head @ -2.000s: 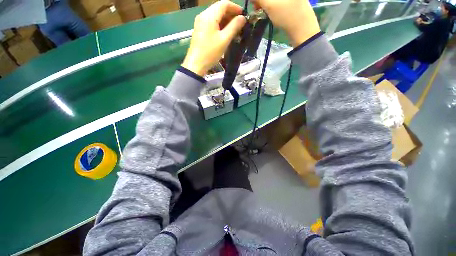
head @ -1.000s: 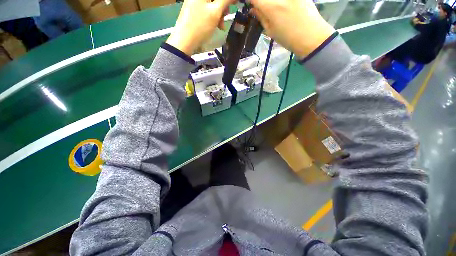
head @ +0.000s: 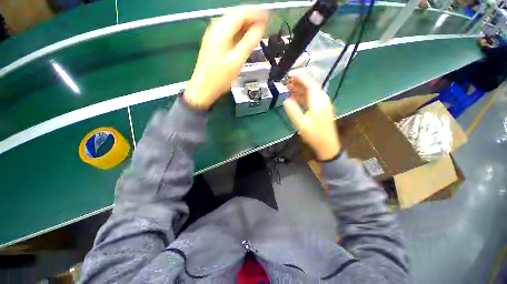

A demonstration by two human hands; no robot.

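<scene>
A black stick-shaped tool, perhaps an electric screwdriver point(head: 303, 40), hangs tilted above a silver fixture point(head: 252, 101) on the green bench. My left hand point(head: 228, 55) is raised left of the tool, apart from it, fingers curved and slightly blurred, with nothing seen in it. My right hand point(head: 312, 113) is low, at the right part of the fixture and the bench edge. Its thumb and fingers are apart, and it holds nothing that I can see. It hides part of the fixture's right block. Black cables point(head: 347, 52) hang at the right of the tool.
A tape roll point(head: 104, 148) lies on the bench at the left. Clear plastic wrap point(head: 325, 55) is behind the fixture. An open carton point(head: 425, 186) with white crumpled material and another carton point(head: 378, 141) stand on the floor at the right. A person point(head: 492, 64) sits by a blue stool point(head: 464, 99).
Both hands have come off the top of the black tool. My right hand has moved down to the fixture. The tool now leans with its top to the right, and the cables show farther right.
</scene>
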